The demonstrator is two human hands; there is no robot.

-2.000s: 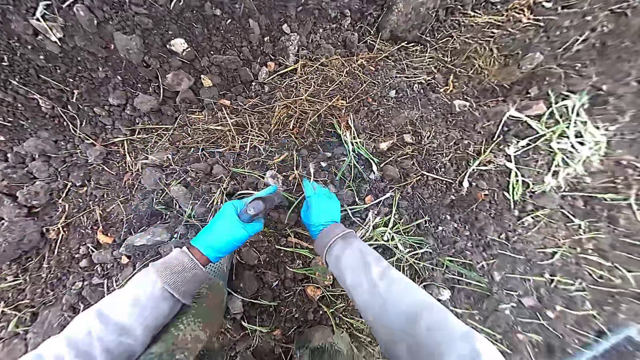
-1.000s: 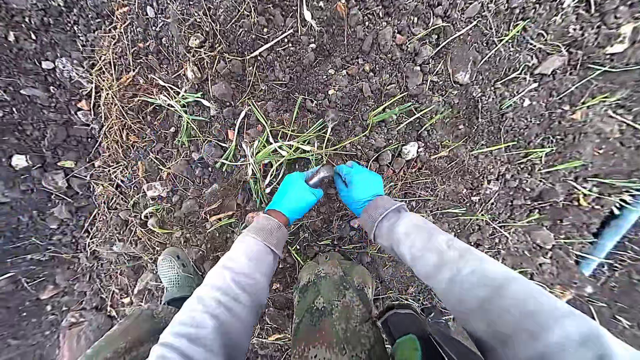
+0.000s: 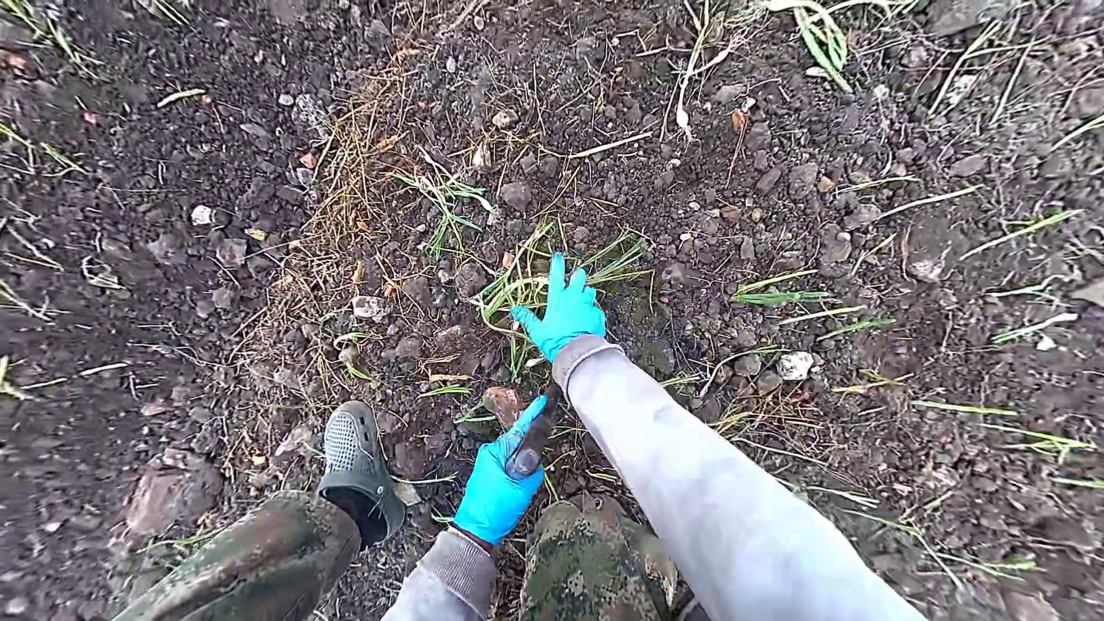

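My left hand (image 3: 502,487), in a blue glove, is closed around a dark handle (image 3: 528,448) of a tool whose far end passes out of sight beneath my right wrist. Up and to the right, my right hand (image 3: 565,315), gloved too, lies palm down with fingers spread over a clump of green plant stalks (image 3: 517,293). Whether its fingers hold any stalks cannot be told. A reddish stone (image 3: 503,404) lies just above my left hand.
Dark, stony soil surrounds my hands. My shoe (image 3: 358,466), a grey-green clog, rests at the lower left near a large rock (image 3: 172,493). Dry straw (image 3: 362,164) is at the upper left, a white stone (image 3: 795,366) at the right, and loose green stalks (image 3: 780,296) lie beyond.
My hands, close together one second ago, are now apart: the right is over the stalks, the left lower with the dark handle. The view has shifted strongly.
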